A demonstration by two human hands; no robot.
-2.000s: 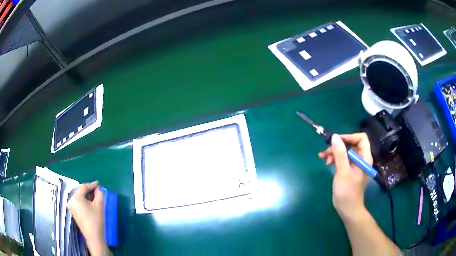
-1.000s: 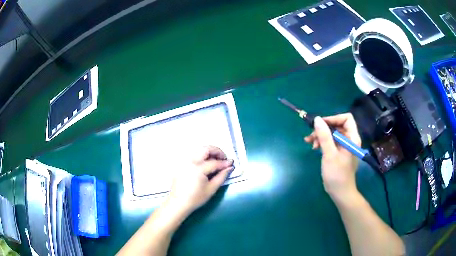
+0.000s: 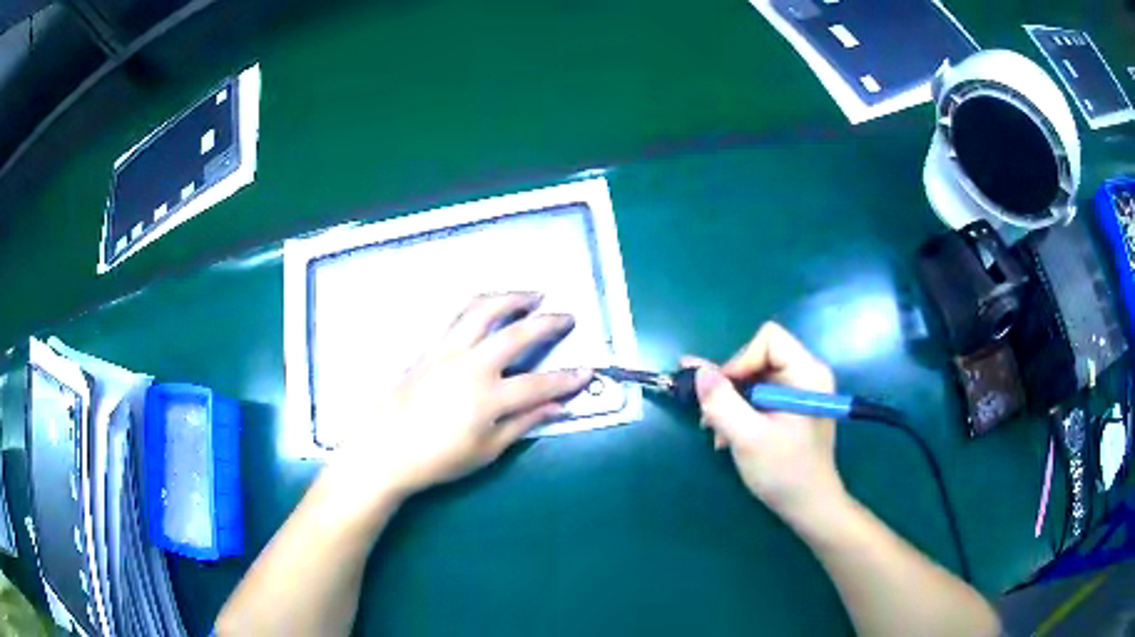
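A white-bordered panel sheet (image 3: 299,361) lies flat in front of me, its centre glaring white inside a dark outline. My left hand (image 3: 479,386) lies on its right half, palm down and fingers spread, with a fingertip close to the small ring near the lower right corner. Any small part under the fingertips cannot be made out. My right hand (image 3: 772,423) holds a soldering iron (image 3: 803,401) by its blue handle. The iron's metal tip points left and reaches the sheet just above the ring, close to my left fingertip.
Left are a blue parts tray (image 3: 193,473) and a stack of panels (image 3: 118,498). Dark set-aside panels (image 3: 174,168) lie across the far side. Right are a white round hood (image 3: 1008,137), a black stand (image 3: 971,292), a black box (image 3: 1077,311), cords and a blue bin (image 3: 1120,237).
My left hand went from the left tray to the sheet's corner, then spread its fingers there. My right hand moved left and down, bringing the iron's tip to that corner. The view shifted.
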